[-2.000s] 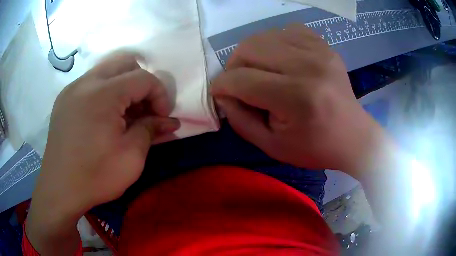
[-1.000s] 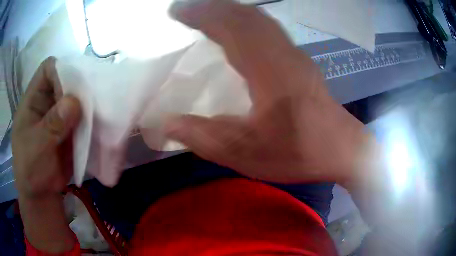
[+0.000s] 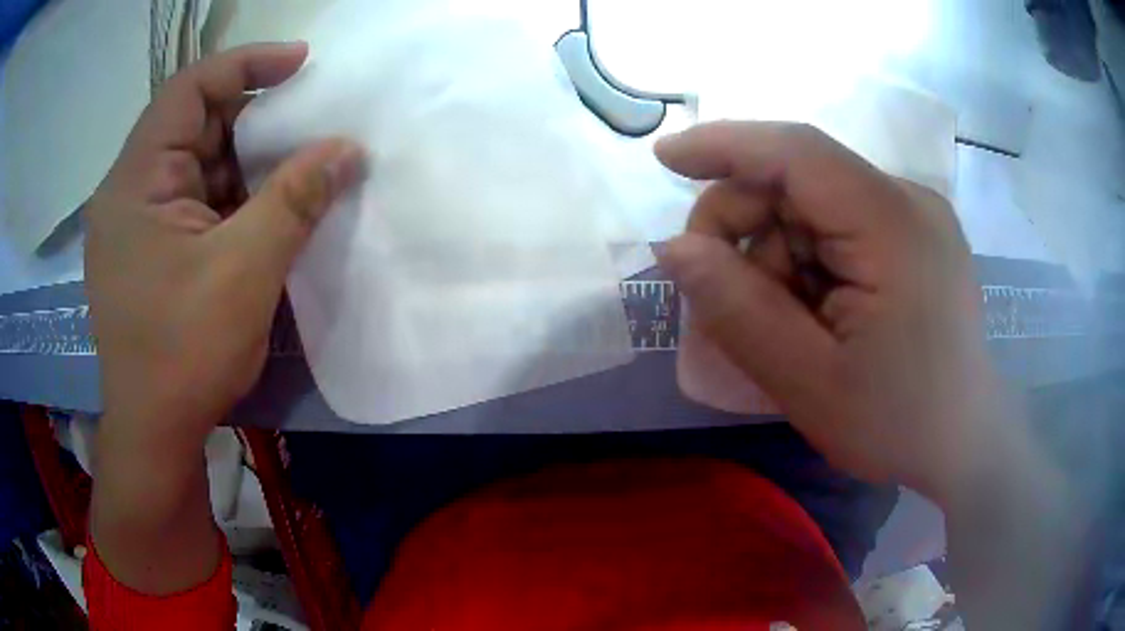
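Observation:
A pale white piece [image 3: 481, 271] with rounded corners lies over the table's front edge, left of centre. My left hand [image 3: 234, 210] holds its upper left edge, thumb on top. My right hand [image 3: 814, 271] is right of it, thumb and index finger apart, with nothing seen between them. Another pale piece [image 3: 716, 376] lies partly under my right hand, which hides much of it. The small grey rounded tab [image 3: 611, 99] of the machine bed shows between the hands.
The ruler [image 3: 49, 330] runs along the table's front edge. A layered stack of cream pieces [image 3: 93, 117] stands at the far left. A red slatted basket [image 3: 290, 518] is below at left. A dark object [image 3: 1063, 35] lies at the upper right. Bright glare washes out the top.
The view has shifted left. The cloth that was bunched between my hands now lies spread flat under my left hand. My right hand is apart from it, over another piece at right.

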